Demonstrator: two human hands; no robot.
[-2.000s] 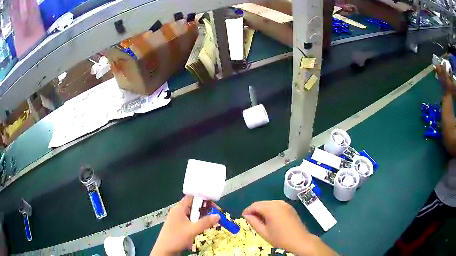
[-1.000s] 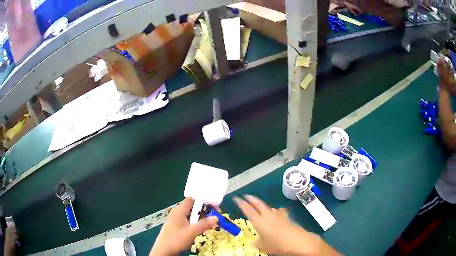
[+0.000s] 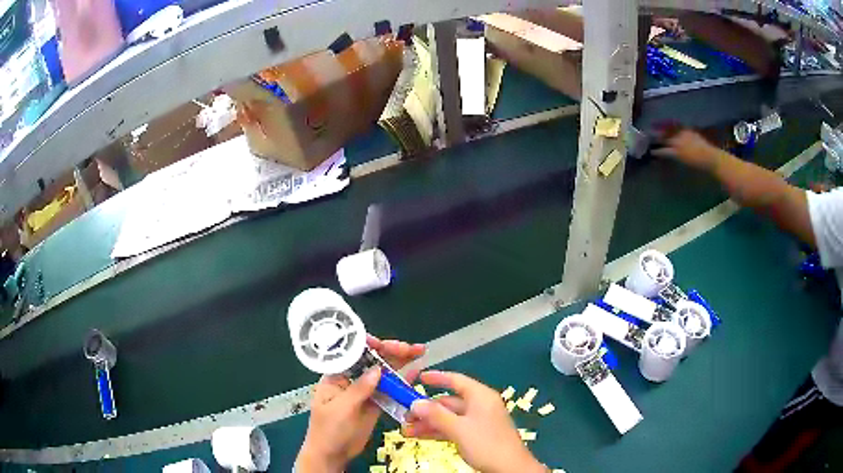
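A white fan unit (image 3: 325,333) is held in front of me, its spoked grille facing up and toward me. My left hand (image 3: 347,406) grips the handle just below the head. The blue battery (image 3: 397,388) lies along the open handle shell. My right hand (image 3: 467,416) has its fingertips on the battery's lower end. Whether a pad is under those fingertips cannot be seen. A loose pile of small pale yellow pads (image 3: 416,456) lies below and partly behind my hands.
Several fan units (image 3: 662,351) cluster at right by the grey post (image 3: 601,185). Others (image 3: 240,447) sit at lower left. Units (image 3: 364,271) lie spaced on the dark belt (image 3: 481,222). Another person's arm (image 3: 749,185) reaches over the belt at right.
The held fan has turned so its grille and open handle show. My right hand has come onto the battery. Belt units have shifted left, and the other person's arm now reaches over the belt.
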